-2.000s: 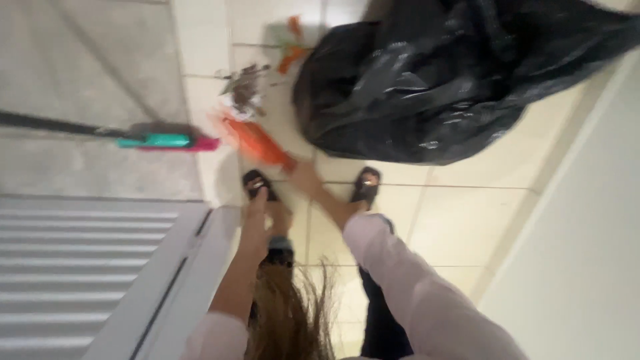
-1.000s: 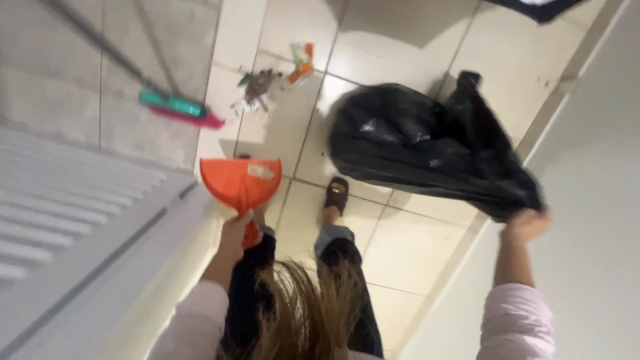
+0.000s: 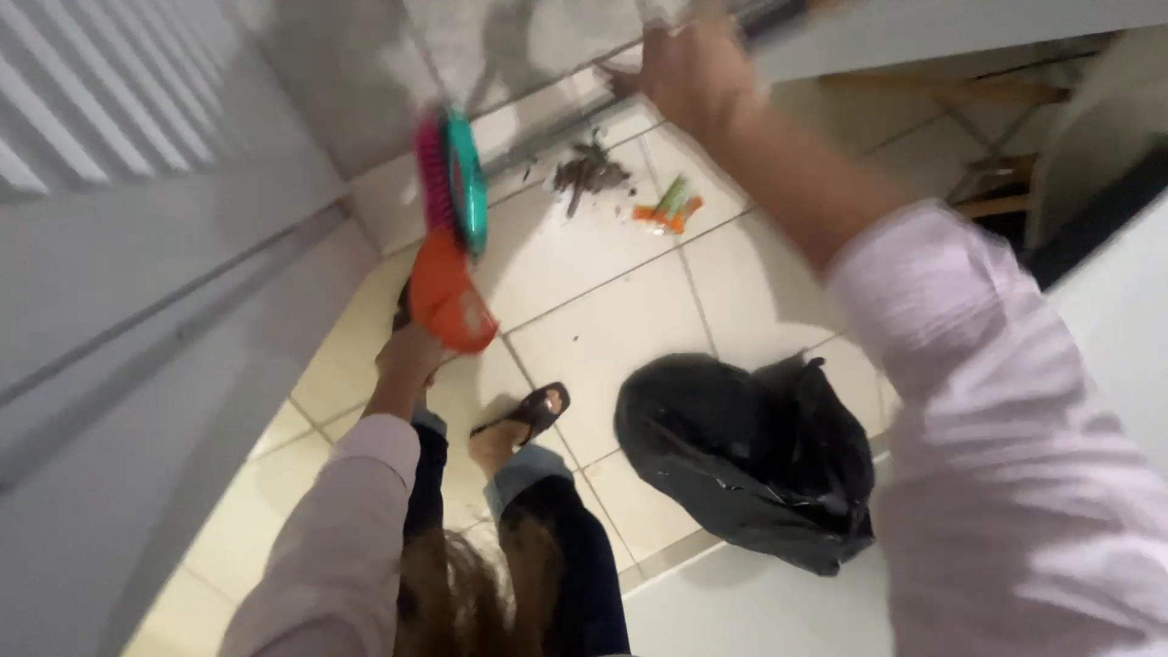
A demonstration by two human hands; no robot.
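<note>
My left hand (image 3: 408, 359) grips an orange plastic dustpan (image 3: 449, 297) by its handle end, low at the left. Just above the pan, a broom head (image 3: 467, 182) with a green back and pink bristles overlaps it in view. My right hand (image 3: 698, 68) is raised at the top, blurred, by a dark bar along the door edge; whether it grips anything cannot be told. Below it on the floor lie a small pile of dirt and debris (image 3: 591, 173) and an orange and green wrapper (image 3: 672, 212). A black plastic garbage bag (image 3: 748, 452) rests on the tiles at lower right.
A grey louvered door (image 3: 164, 210) fills the left side. A white wall (image 3: 757, 611) runs along the bottom right. My sandaled foot (image 3: 538, 411) stands on the tiles. A wooden folding stand (image 3: 990, 173) is at the upper right, past a pale panel edge.
My right hand has let go of the black bag and moved up to the top of view. The dustpan in my left hand has tilted. The view has turned considerably.
</note>
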